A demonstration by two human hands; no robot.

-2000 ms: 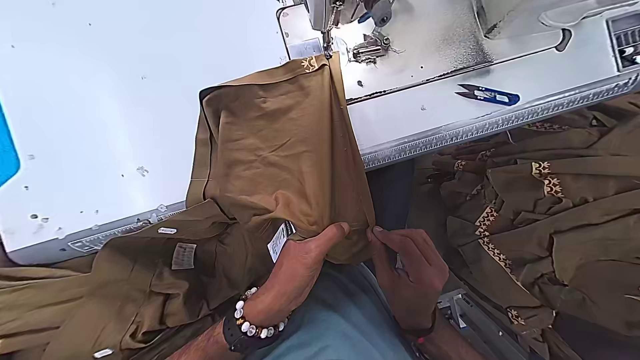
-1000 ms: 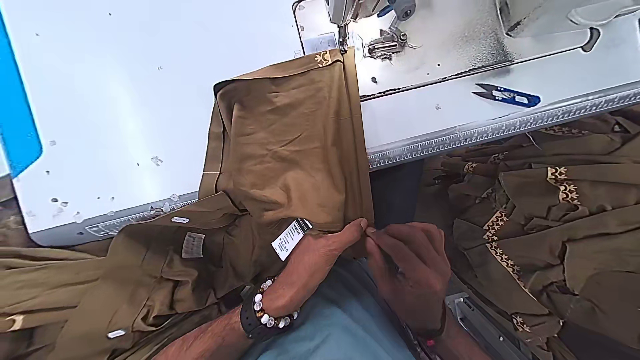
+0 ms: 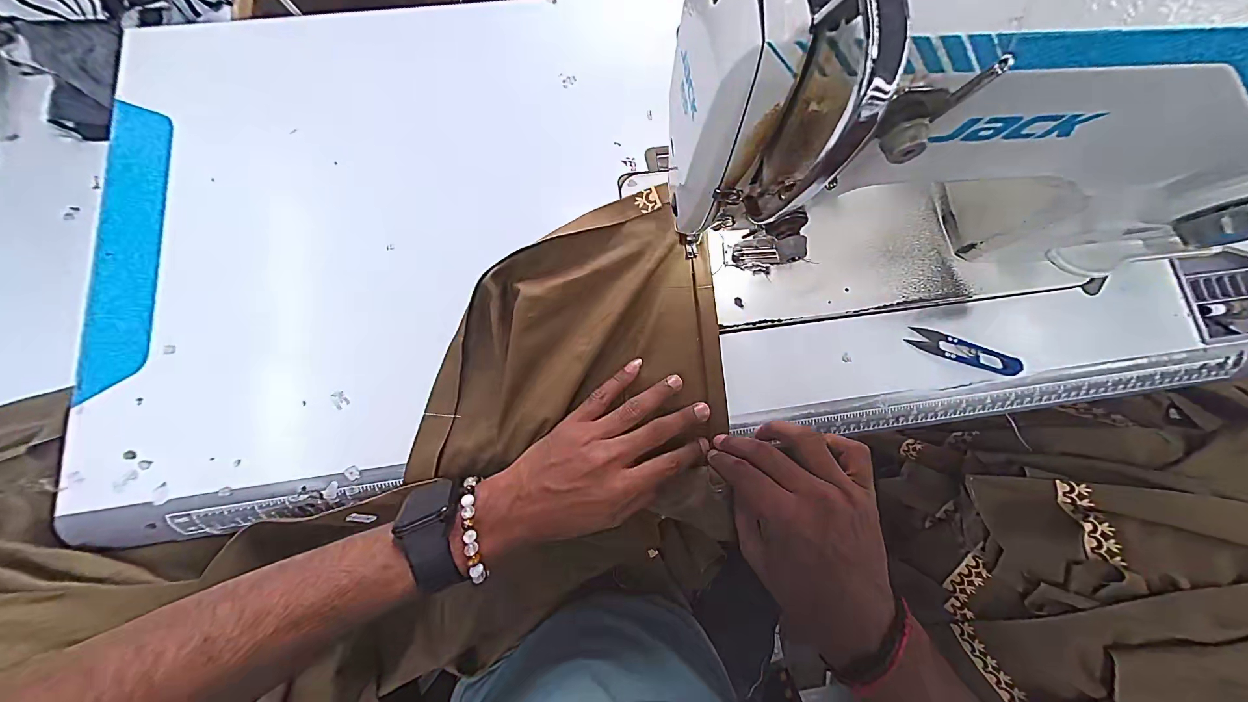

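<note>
Brown fabric (image 3: 575, 322) with a folded right edge runs from under the needle and presser foot (image 3: 691, 244) of a white Jack sewing machine (image 3: 1014, 127) down over the table's front edge. My left hand (image 3: 595, 463) lies on the cloth with its fingers spread, palm down. At the folded edge, near the ruler strip, my right hand (image 3: 804, 517) pinches the fabric between thumb and fingers. The two hands' fingertips nearly meet there. Part of the cloth under my left hand is hidden.
Blue-handled thread snips (image 3: 965, 351) lie on the machine bed to the right. A ruler strip (image 3: 975, 402) runs along the front edge. More brown fabric with gold embroidered trim (image 3: 1087, 522) is heaped at the lower right. Thread scraps (image 3: 339, 400) dot the white table.
My left hand has let go of the cloth's edge and now rests flat on the fabric. The cloth's white label is no longer in sight. The view has shifted to show more of the machine.
</note>
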